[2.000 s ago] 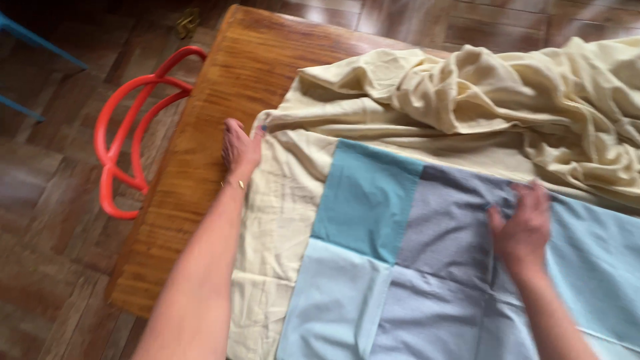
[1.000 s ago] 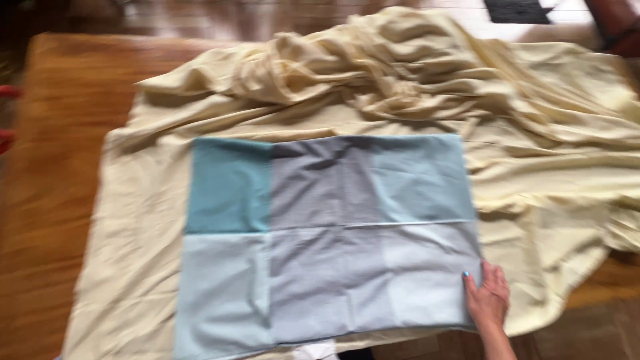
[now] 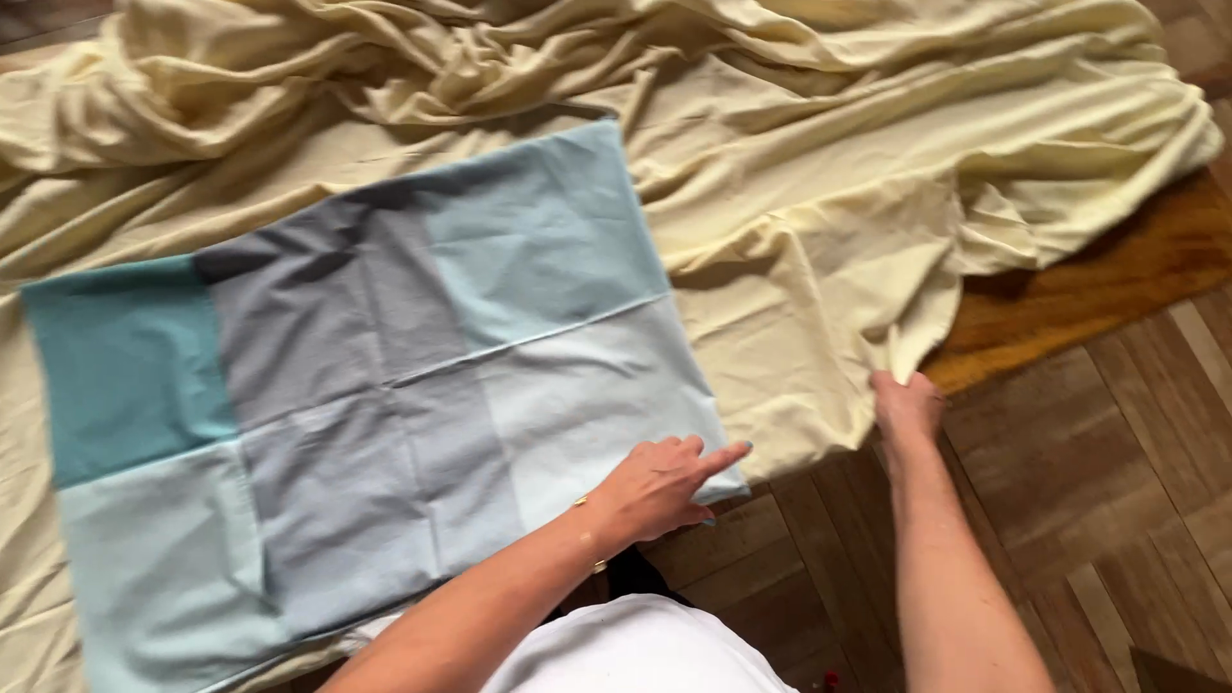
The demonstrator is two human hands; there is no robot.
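A patchwork cloth (image 3: 337, 385) of teal, grey and pale blue panels lies spread over a large cream fabric (image 3: 760, 356). My left hand (image 3: 664, 486) rests at the patchwork's near right corner, fingers apart and index finger pointing right over the cream fabric. Farther right, my right hand (image 3: 908, 404) grips the near edge of the cream fabric, which is drawn into folds at the fingers. The far part of the cream fabric is heaped in loose wrinkles.
The wooden table's edge (image 3: 1088, 298) shows at the right, beneath the cream fabric. A wood-patterned floor (image 3: 1078, 462) lies below. My white top (image 3: 635, 650) is at the bottom, close to the table.
The view has swung toward the table's right end. My right hand has left the patchwork's right edge and taken hold of the cream fabric. My left hand has moved from the cream fabric's left edge to the patchwork's right corner.
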